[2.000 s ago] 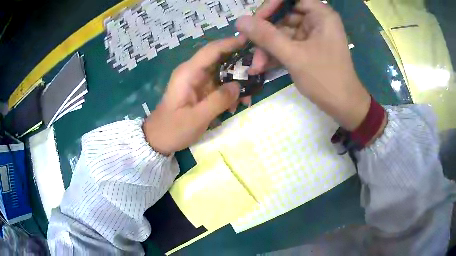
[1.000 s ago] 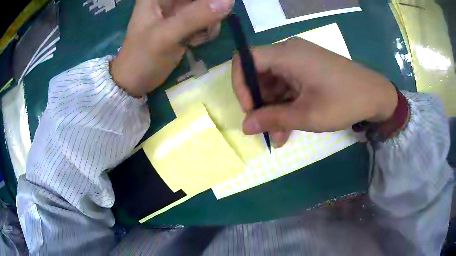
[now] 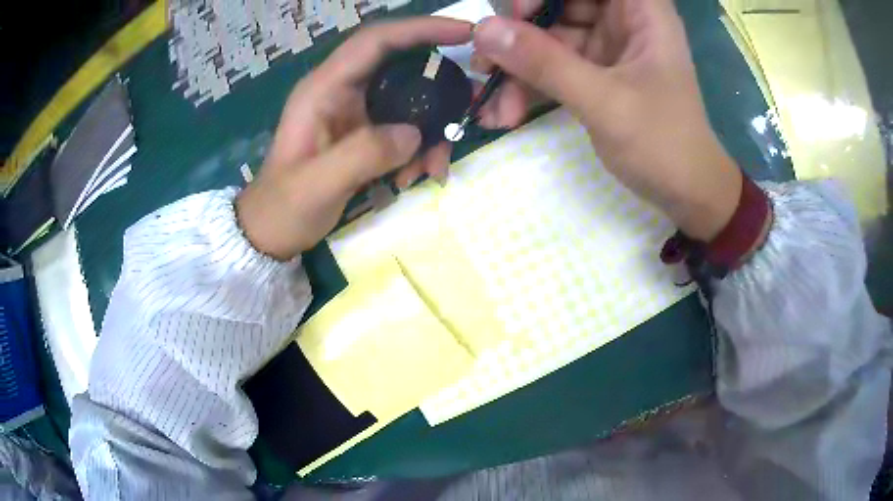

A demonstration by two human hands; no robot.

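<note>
My left hand [image 3: 338, 137] holds a round black module [image 3: 411, 96] between fingers and thumb. A small pale piece [image 3: 432, 66] lies on its upper edge. My right hand [image 3: 597, 88] holds black tweezers [image 3: 487, 90], with their tips at a tiny white round piece [image 3: 453, 131] at the module's lower right rim. Below the hands lie the small-label sheet [image 3: 578, 235], yellow release paper [image 3: 382, 333] and a black adhesive sheet [image 3: 305, 409].
A grey-white die-cut sheet [image 3: 259, 39] lies at the upper left on the green surface. Grey adhesive sheets [image 3: 98, 147] and a blue box [image 3: 17, 342] are at the left. More yellow paper [image 3: 822, 117] lies at the right.
My right hand with the tweezers has moved from over the label sheet up to the module. The module's round black face now shows in my left hand, which has moved down and right.
</note>
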